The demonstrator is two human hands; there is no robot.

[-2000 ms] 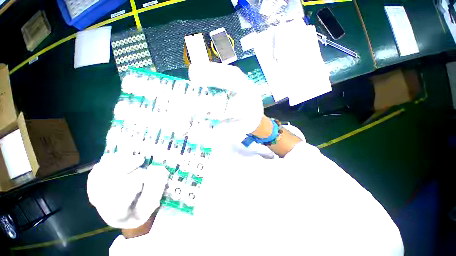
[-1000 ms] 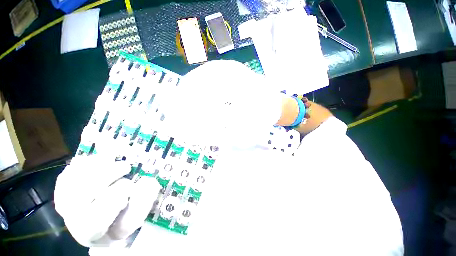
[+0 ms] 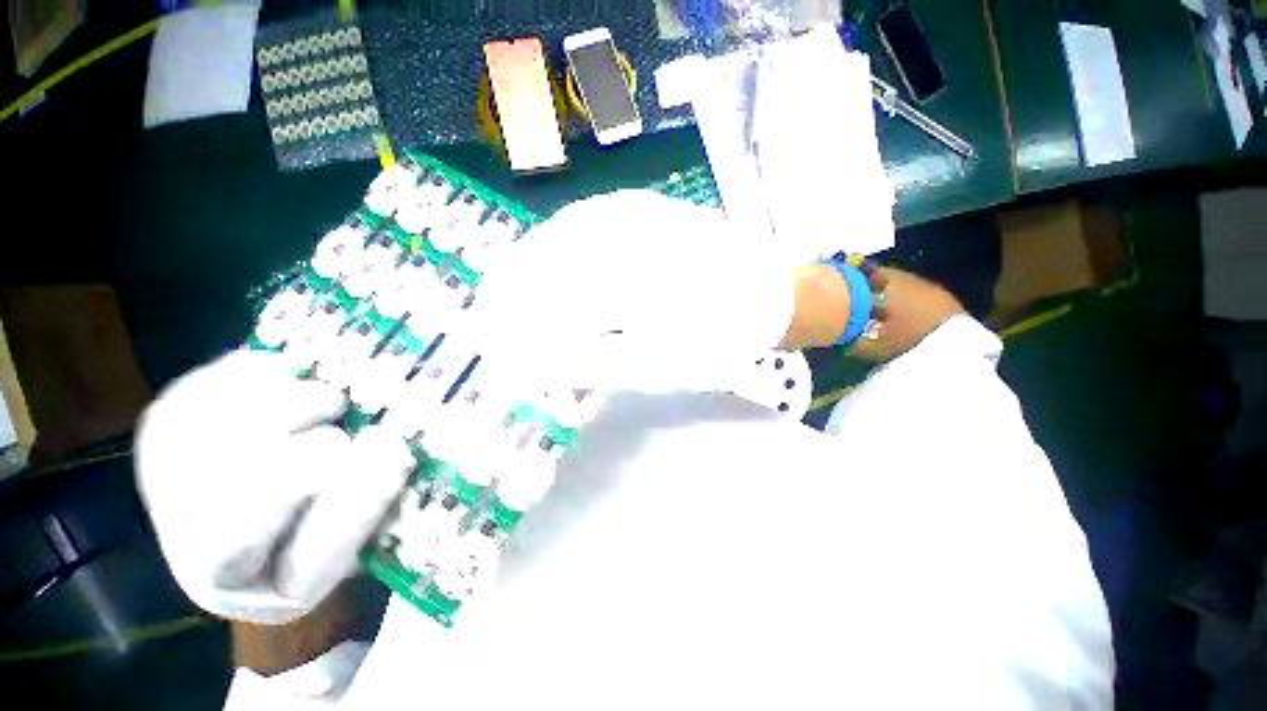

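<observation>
A green circuit board panel with rows of white round parts is held tilted in front of my body. My left hand, in a white glove, grips its lower left edge. My right hand, in a white glove with a blue wristband behind it, lies over the panel's upper right part; its fingers blend into the overexposed white, so their exact hold is hard to see. A small yellow spot shows on the panel's upper part.
Two phones lie on bubble wrap. A panel of pale round parts and a white sheet lie left of them. Papers, a silver tool and a black phone lie right. A cardboard box stands at left.
The panel has turned and its lower edge has swung left. Both hands stay at it; my right hand has shifted right since the oldest frame. The bench has moved up in view.
</observation>
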